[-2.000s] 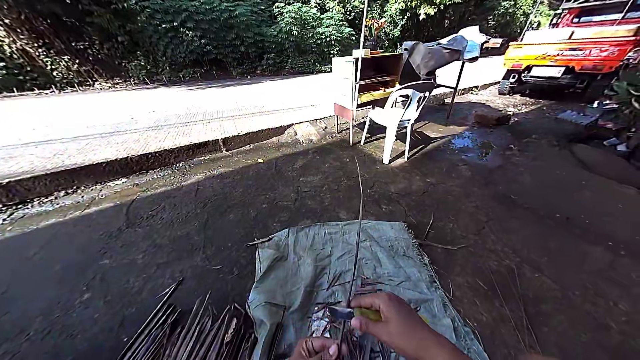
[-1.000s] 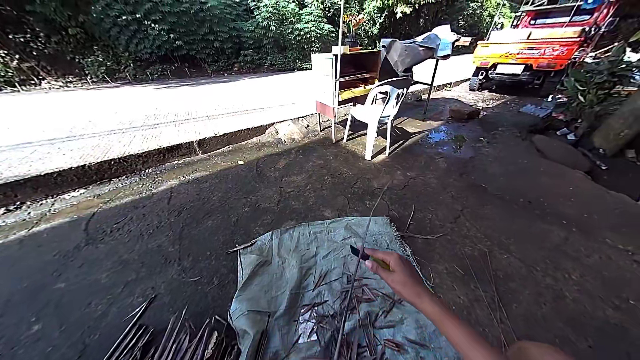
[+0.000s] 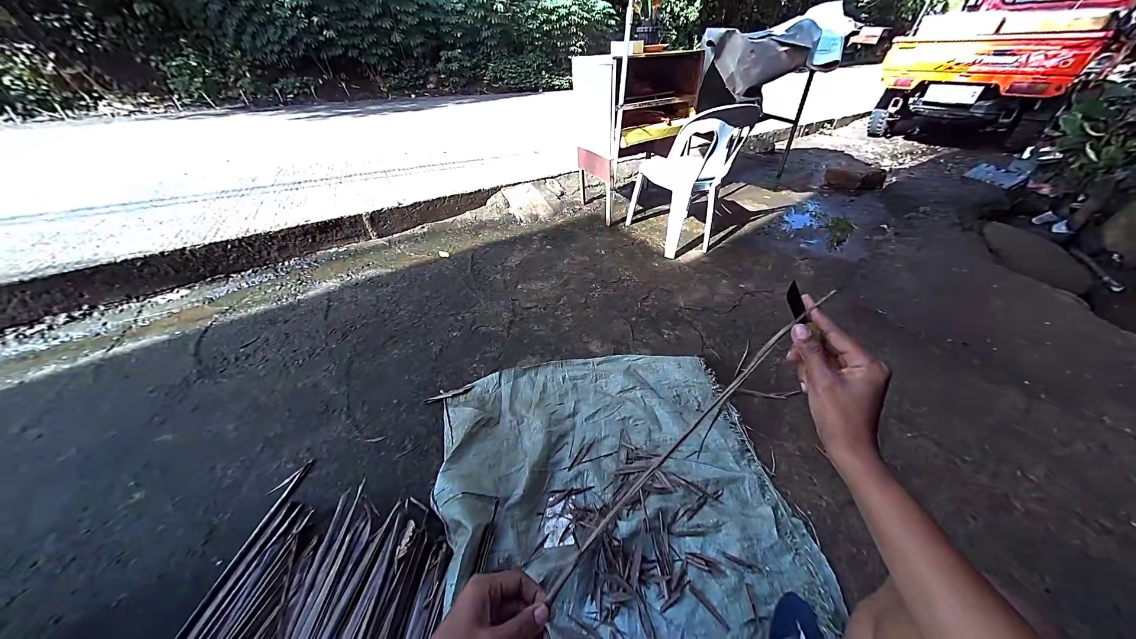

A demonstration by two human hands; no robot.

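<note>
A long, thin dried palm leaf strip (image 3: 667, 453) runs diagonally between my hands above a pale green woven sack (image 3: 524, 399). At the bottom, my left hand (image 3: 497, 607) pinches its lower end. My right hand (image 3: 839, 382), raised at the right, holds a dark-bladed knife (image 3: 795, 302) beside the strip's thin upper end; its fingers also appear to touch the strip. Short brown leaf scraps (image 3: 661, 550) lie scattered over the sack. To the left of the sack rests a bundle of dried palm leaves (image 3: 346, 568).
A white plastic chair (image 3: 688, 173) stands beyond the sack, by an open cabinet (image 3: 595, 164). A brick-like block (image 3: 854, 177) sits beside a puddle (image 3: 812, 222). An orange and red vehicle (image 3: 994, 67) is at the upper right, with rocks (image 3: 1037, 256) below it.
My right hand has moved up and right with the knife, away from the sack's middle. My left hand, unseen one second ago, shows at the bottom, and the strip now slants.
</note>
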